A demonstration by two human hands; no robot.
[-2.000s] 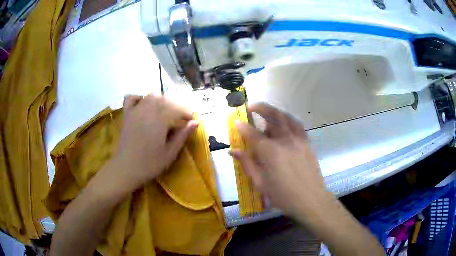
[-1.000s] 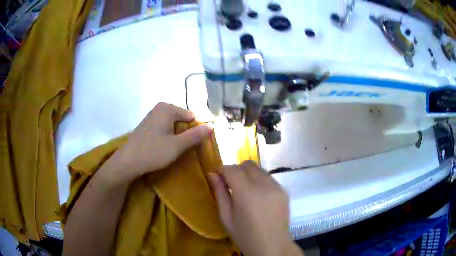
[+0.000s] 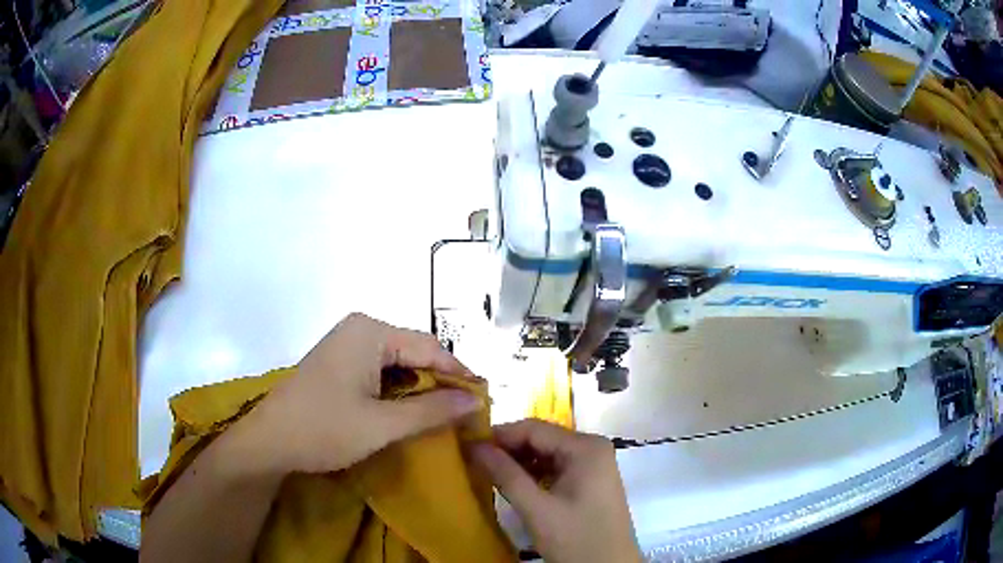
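A mustard-yellow garment panel (image 3: 423, 495) hangs bunched over the near table edge, in front of the needle area. My left hand (image 3: 363, 396) pinches its folded top edge between thumb and fingers. My right hand (image 3: 555, 478) pinches the same panel's right edge just below, with fingers curled. A narrow yellow strip (image 3: 551, 394) lies by the needle area in the lamp glow, partly hidden behind my right hand. The white JACK machine head (image 3: 704, 209) stands behind; its presser foot area (image 3: 541, 334) is small and partly washed out by light.
Long mustard garment pieces (image 3: 83, 297) hang at the left table edge. Brown panels under "ebay" tape (image 3: 299, 68) lie at the back left. A ruler-like tape (image 3: 759, 526) runs along the near table edge. A dark round tin (image 3: 863, 92) and more yellow cloth are behind the machine.
The view has tilted up. My right hand has left the yellow strip and now grips the panel beside my left hand. The panel's top edge is lifted and folded.
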